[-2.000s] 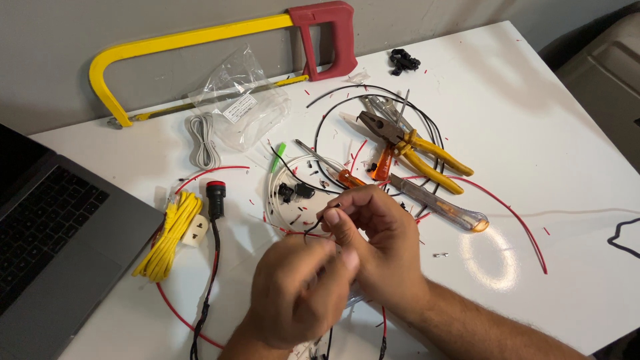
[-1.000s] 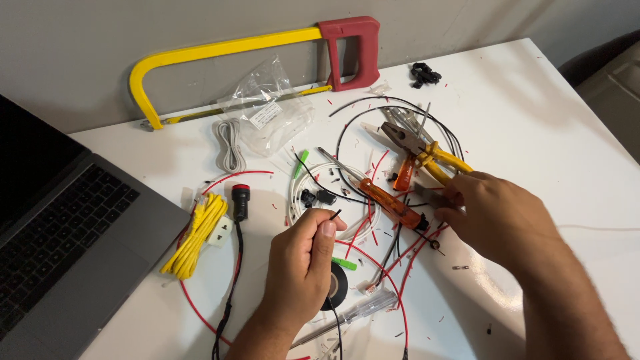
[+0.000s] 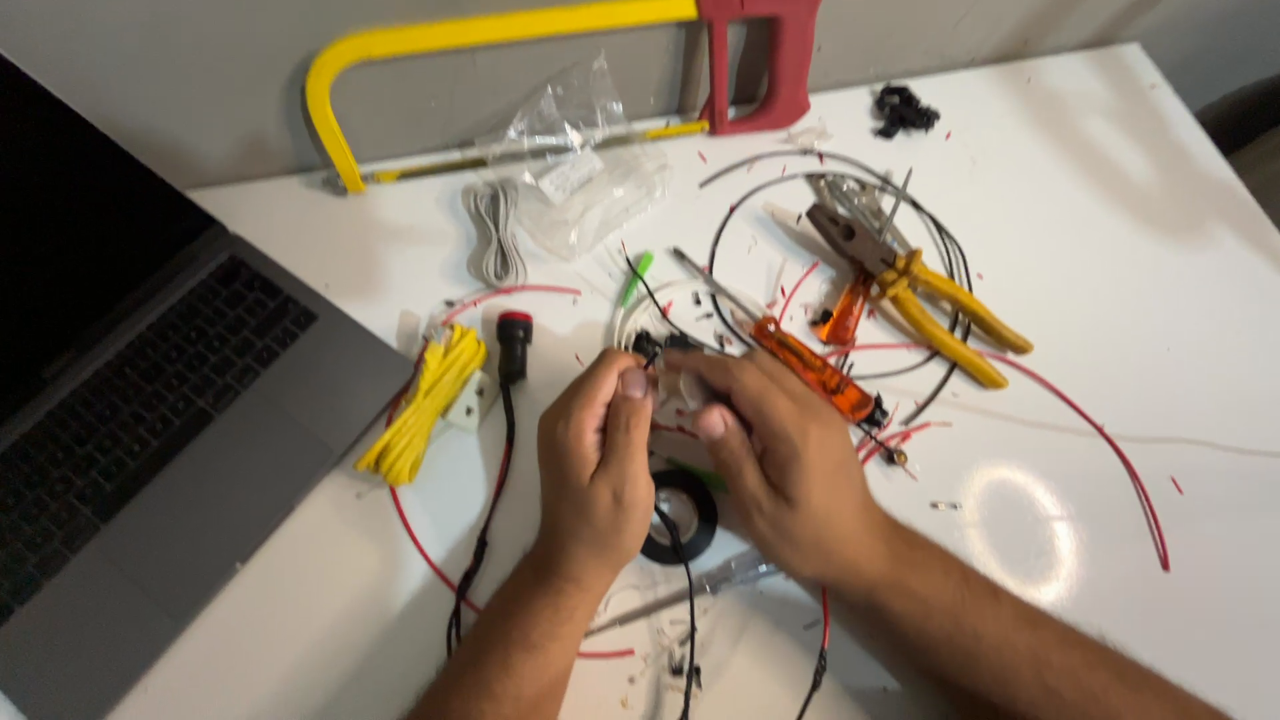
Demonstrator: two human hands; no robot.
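My left hand (image 3: 600,465) pinches a black wire between thumb and forefinger, its tip just showing above them. Close on its right is my right hand (image 3: 785,450), fingers curled and thumb apart from them, blurred; whether it holds something small cannot be told. Below and between the hands lies a roll of black electrical tape (image 3: 708,515), with a black wire (image 3: 690,610) running down past it. An orange-handled screwdriver (image 3: 815,370) lies beyond my right hand. Under that hand's wrist a clear-handled screwdriver (image 3: 735,572) is partly hidden.
Yellow-handled pliers (image 3: 945,315) lie on coiled black wire at the right. A laptop (image 3: 270,410) stands at the left, beside a yellow cable bundle (image 3: 430,405) and a red-capped indicator lamp (image 3: 513,345). A hacksaw (image 3: 520,25) leans at the back, near a plastic bag (image 3: 590,190).
My right hand has come back from beside the pliers to near my left hand. The clear-handled screwdriver, right of the orange one two seconds ago, now lies below the tape roll.
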